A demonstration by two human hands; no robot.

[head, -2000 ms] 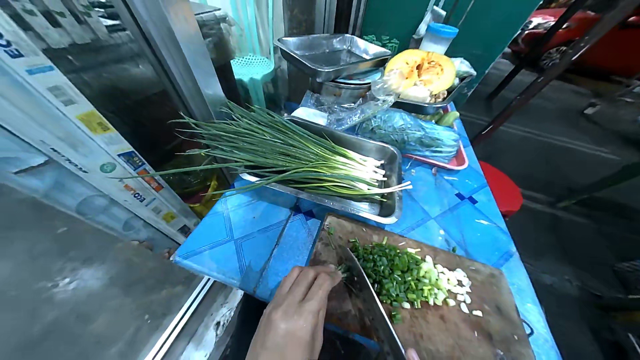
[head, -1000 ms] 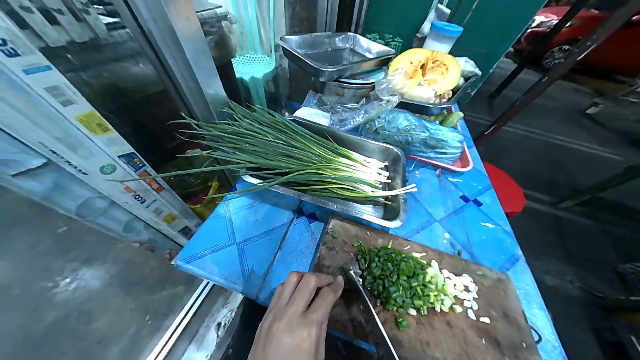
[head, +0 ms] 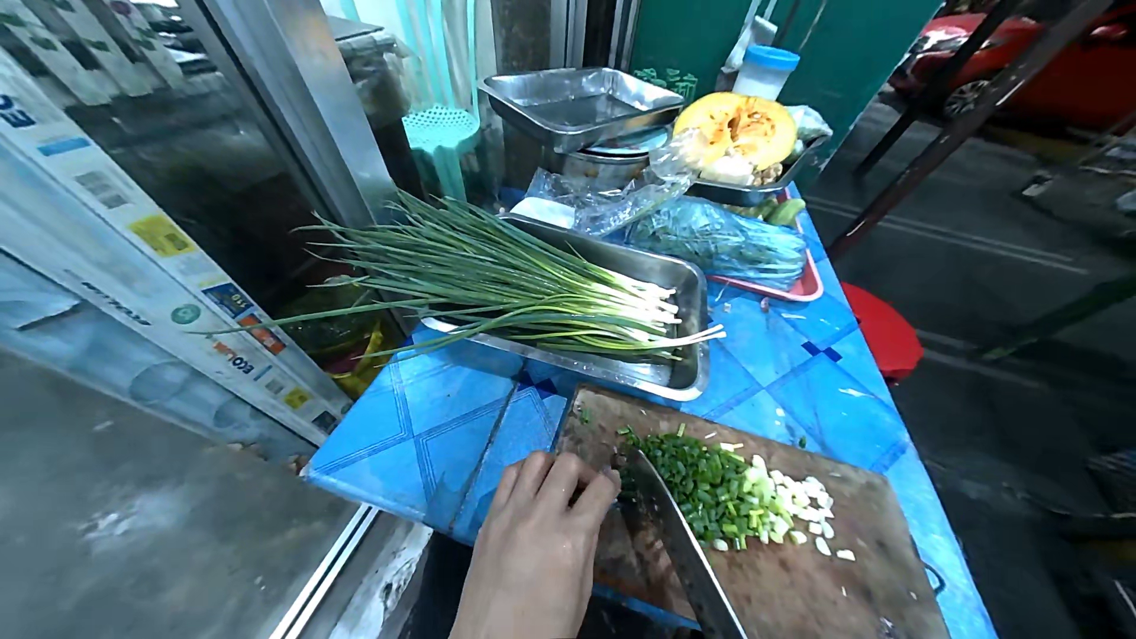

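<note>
My left hand (head: 546,524) rests at the left side of a wooden cutting board (head: 799,586), fingers curled over the ends of some green onion beside the blade. A kitchen knife (head: 679,541) lies slanting across the board, its tip near my left fingertips. Its handle and my right hand are below the frame. Right of the blade is a pile of chopped green onion (head: 710,488), dark green near the knife and white toward the right. Behind the board, a bunch of whole green onions (head: 524,284) lies in a steel tray (head: 692,368), leaves hanging over its left edge.
The blue patterned table (head: 417,435) also bears an empty steel tray (head: 581,106), a cut pumpkin (head: 737,133), a blue plastic bag of greens (head: 719,240) on a red tray (head: 809,282) and a blue-lidded container (head: 765,71). A red stool (head: 879,333) stands at the right.
The knife has shifted slightly against my left fingers. Part of my right hand showed at the bottom edge two seconds ago and is now out of view.
</note>
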